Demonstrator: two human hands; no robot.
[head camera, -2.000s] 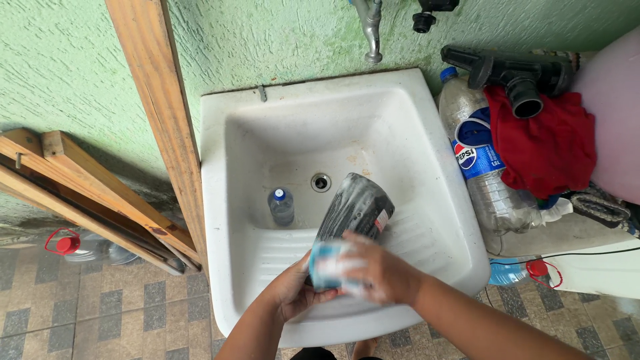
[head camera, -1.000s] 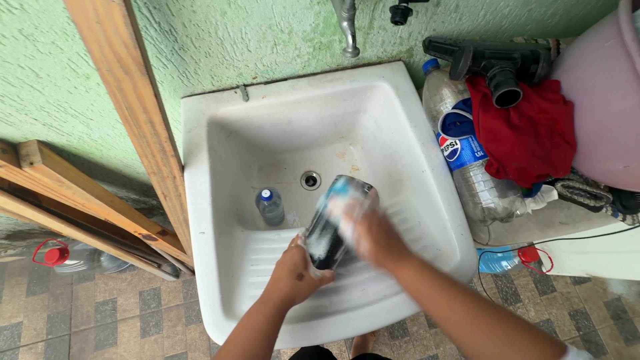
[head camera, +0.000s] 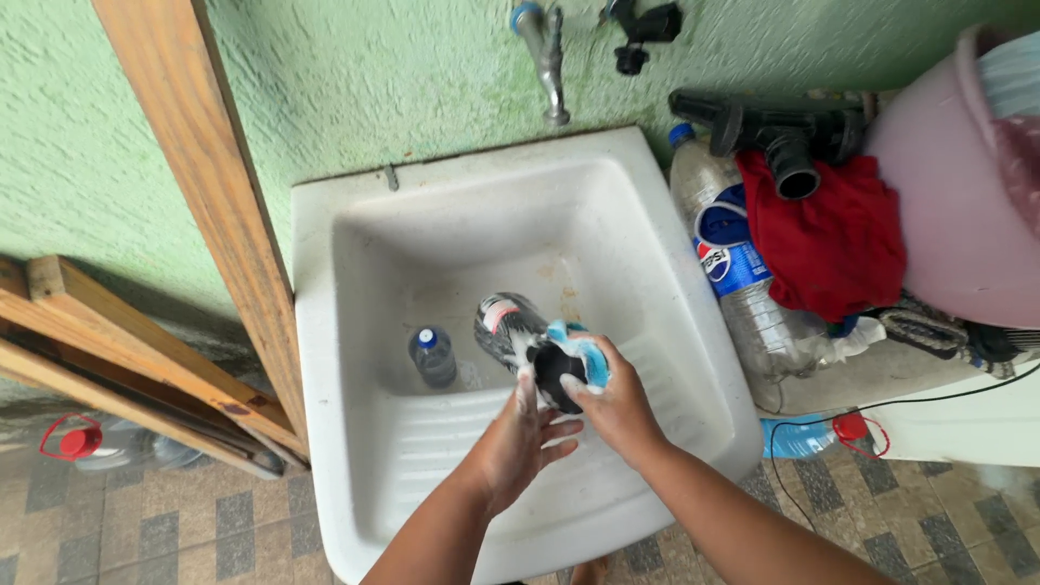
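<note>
A soapy black bottle-like container (head camera: 508, 329) with a small label is held over the white laundry sink (head camera: 325, 406), its black end toward me. My right hand (head camera: 613, 402) grips a blue cloth or sponge (head camera: 595, 361) with white suds against that black end, thumb on the end. My left hand (head camera: 520, 447) touches the near end from the left, its fingers spread and partly apart from it. A small clear bottle with a blue cap (head camera: 433, 357) stands in the basin, left of the container.
A metal faucet (head camera: 552, 73) sticks out above the sink's back edge. Wooden boards (head camera: 211, 203) lean at the left. To the right are a Pepsi bottle (head camera: 751, 276), a red cloth (head camera: 829, 236), a black plastic fitting (head camera: 780, 134) and a pink bucket (head camera: 942, 187). A black cable (head camera: 918, 400) hangs beside the sink.
The container has turned, so its black end now faces me. My right hand has moved from rubbing its side to its near end. My left hand has loosened its fingers.
</note>
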